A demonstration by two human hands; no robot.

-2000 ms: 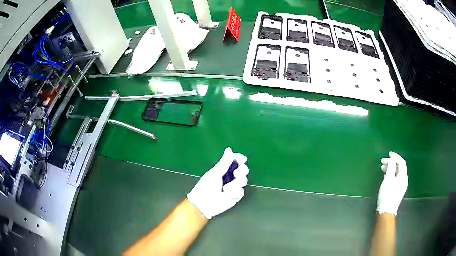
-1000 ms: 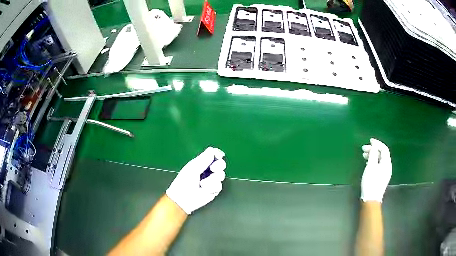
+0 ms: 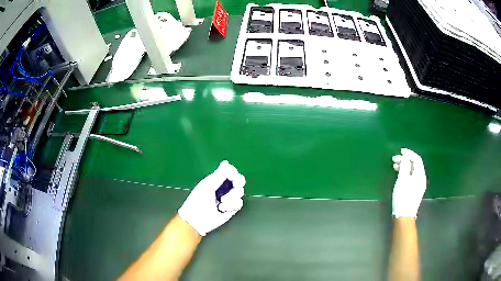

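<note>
My left hand (image 3: 213,198), in a white glove, is curled around a small dark-blue part (image 3: 224,189) that shows between thumb and fingers. It hovers over the seam between the glossy belt and the duller mat. My right hand (image 3: 409,184), also in a white glove, is at the right over the belt's near edge, its fingers partly bent; no object shows in it. A black phone frame (image 3: 122,123) lies on the green conveyor belt (image 3: 274,140) at the left, partly hidden by the guide rails.
Silver guide rails (image 3: 85,134) stand at the left beside a machine (image 3: 41,217) with blue tubes. Beyond the belt are white posts (image 3: 149,38), a loose white shape (image 3: 127,57), a red sign (image 3: 218,21), a white blister tray (image 3: 340,68) with black frames and a black tray stack (image 3: 439,57).
The phone frame has moved left along the belt to the guide rails. The camera view has shifted. My left hand still holds the dark-blue part; my right hand has kept much the same pose.
</note>
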